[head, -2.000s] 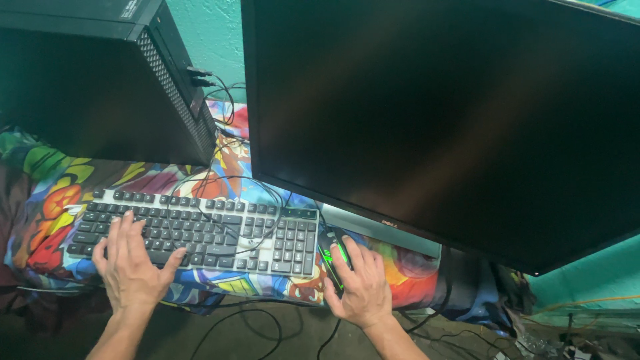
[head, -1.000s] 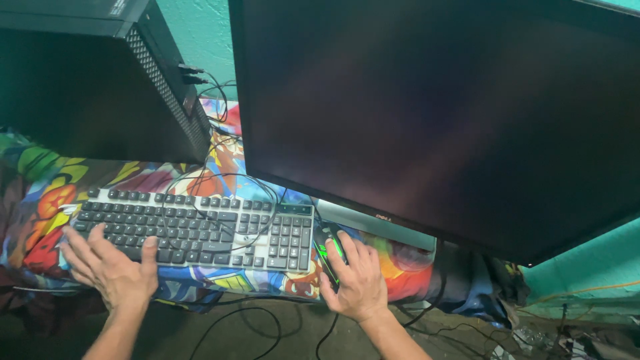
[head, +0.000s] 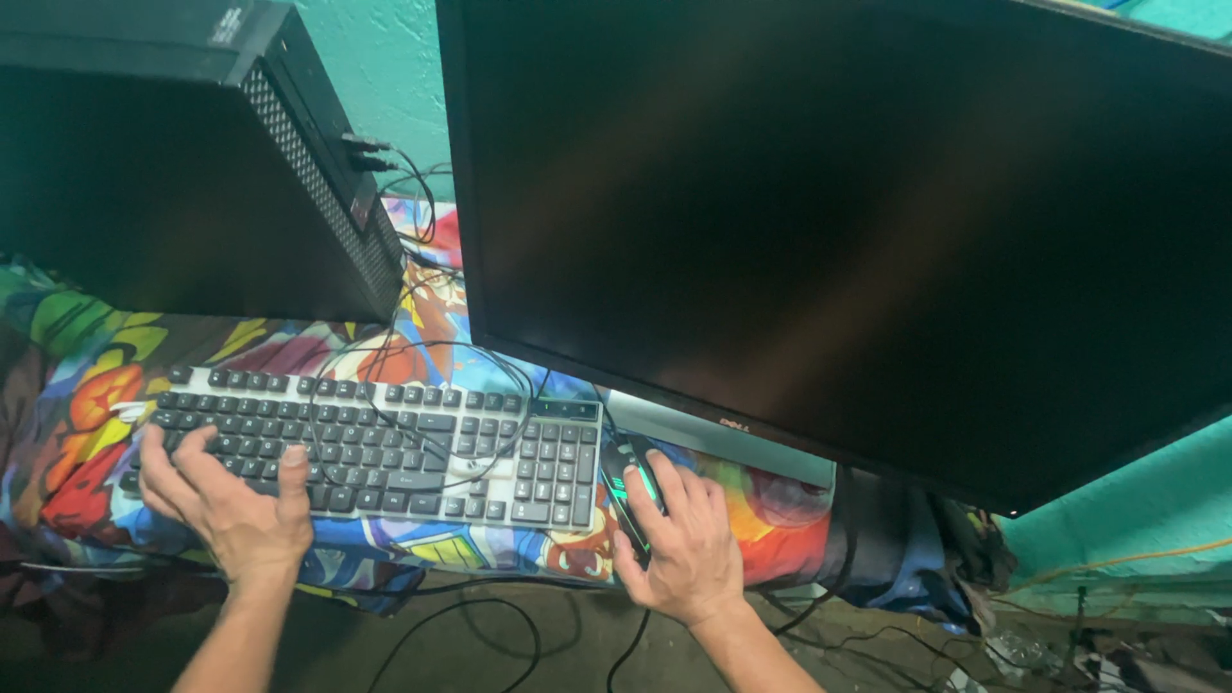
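A silver keyboard with black keys [head: 404,452] lies on a colourful printed cloth, a thin black cable looped over it. My left hand [head: 231,510] is over the keyboard's lower left part, fingers spread and slightly curled, holding nothing; whether the fingertips touch the keys I cannot tell. Right of the number pad, my right hand [head: 679,539] rests on a black mouse with green lights [head: 630,486], its fingers over the top and the thumb along the left side. The palm hides part of the mouse.
A large black Dell monitor [head: 818,241] with a dark screen stands behind the mouse on a silver base [head: 722,433]. At the left is a black computer tower [head: 192,192] with cables plugged in. The cloth [head: 443,549] hangs over the front edge, and loose cables [head: 529,626] hang below.
My left hand has moved left and down over the keyboard since the earliest frame, its thumb now raised. The right hand has stayed on the mouse.
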